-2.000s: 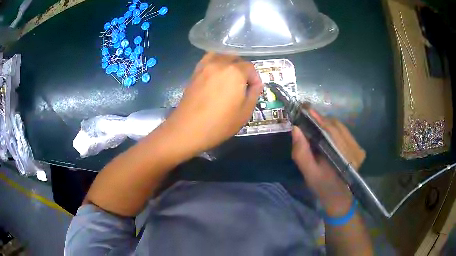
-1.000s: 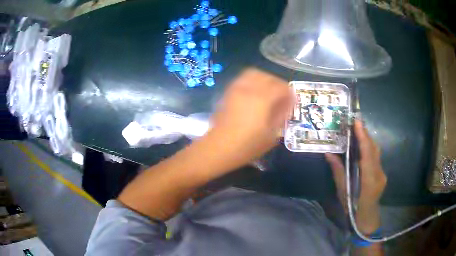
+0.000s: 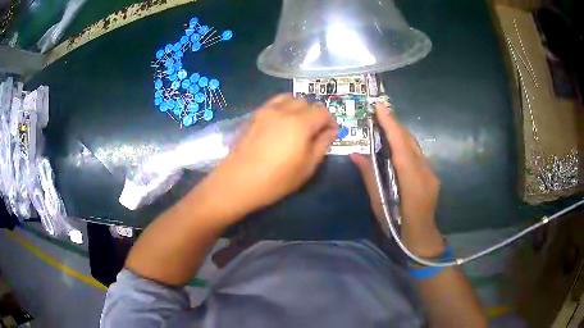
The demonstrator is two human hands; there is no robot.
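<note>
The open white socket housing [image 3: 351,146] lies below the clear hood, with a green circuit board [image 3: 360,107] and metal contacts inside. My left hand [image 3: 282,144] is over its left side, fingers pinched together. A blue disc [image 3: 342,132] shows inside the housing beside those fingertips; whether they hold it is hidden. My right hand [image 3: 410,176] is at the housing's right edge, thumb near the lower right corner. The dark soldering iron [image 3: 392,186] shows only partly, along the inside of this hand. Its pale cord [image 3: 419,259] loops over the wrist. The iron's tip cannot be made out.
The clear plastic hood [image 3: 346,45] hangs just above the housing. Loose blue discs [image 3: 186,83] lie at upper left. A bagged white cord [image 3: 160,168] lies left of my left hand. White bagged units [image 3: 25,147] are at the left edge. A cardboard tray [image 3: 531,122] with metal pins is at right.
The iron pointed into the housing from the lower right two seconds ago; now it is mostly hidden. My right hand has moved up to the housing's edge. A blue disc now shows inside. The view has shifted.
</note>
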